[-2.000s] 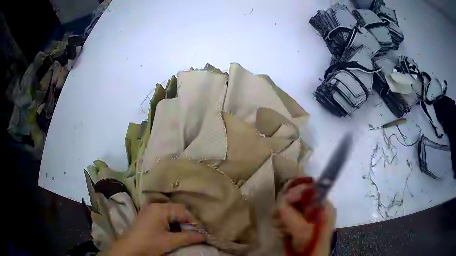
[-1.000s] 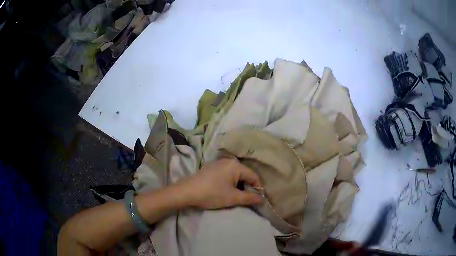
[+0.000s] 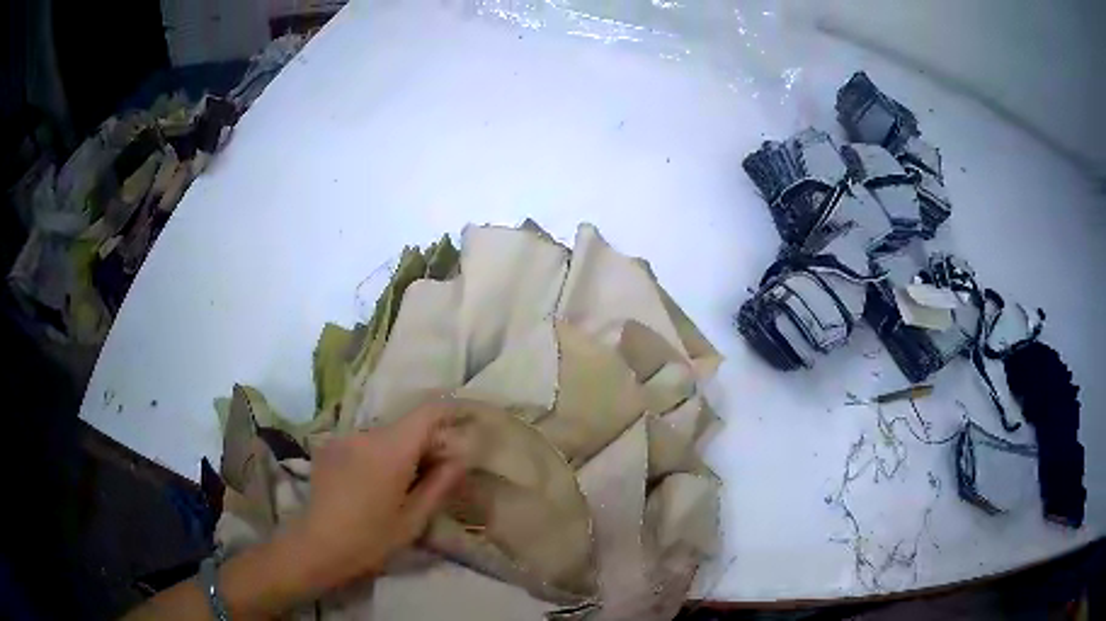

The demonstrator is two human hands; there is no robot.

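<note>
A large ruffled heap of beige garment pieces (image 3: 509, 315) lies on the white table near its front edge. Olive pieces (image 3: 332, 364) fan out beneath it on the left. My left hand (image 3: 376, 485), slightly blurred, pinches a fold of the beige cloth at the lower left of the heap; a band shows at the wrist. My right hand and the scissors are not in view.
Tied grey bundles (image 3: 801, 318) lie at the right with dark strips and a black roll (image 3: 1045, 431). A brown-handled tool (image 3: 904, 394) lies above thread scraps (image 3: 885, 510). Clear film (image 3: 631, 24) is at the far edge. A heap of mixed cloth (image 3: 121, 200) is beyond the left edge.
The view has swung back left from a second ago. My left hand has moved up and left on the beige cloth. The right hand and red scissors, seen earlier, have left the picture.
</note>
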